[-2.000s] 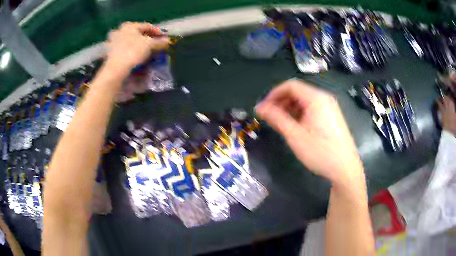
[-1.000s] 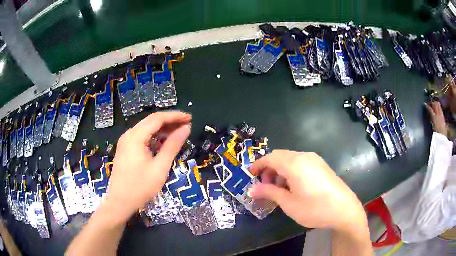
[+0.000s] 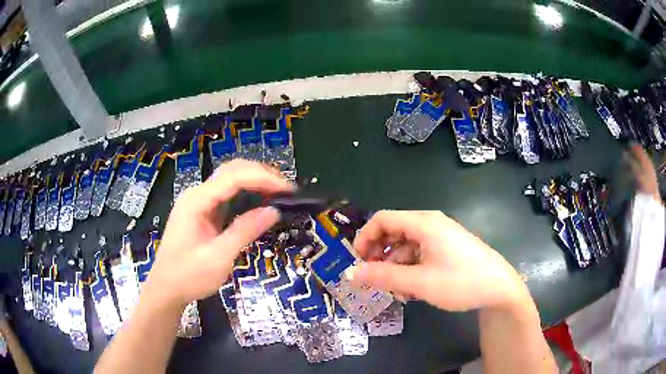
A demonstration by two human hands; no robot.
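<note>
My right hand (image 3: 431, 263) pinches a flex circuit assembly (image 3: 334, 264), blue above and dotted silver below, at its right edge, over the working pile (image 3: 312, 310). My left hand (image 3: 226, 219) pinches a dark end part (image 3: 307, 202) at the top end of that assembly, above its orange tail (image 3: 328, 223). The dark part is blurred, and I cannot tell whether it is still joined to the tail. The pile's strips overlap and fan out beneath both hands.
Laid-out rows (image 3: 139, 186) of strips stand in two lines at left. Waiting bundles (image 3: 527, 128) lie at upper right, with a smaller bundle (image 3: 578, 219) at right. A pale raised edge (image 3: 343, 89) borders the green surface (image 3: 328, 44). Another person's hand (image 3: 642, 169) and white sleeve show at far right.
My left hand has come to the top of the assembly and now pinches the dark part. My right hand keeps its hold on the assembly. The view has shifted, showing more green surface.
</note>
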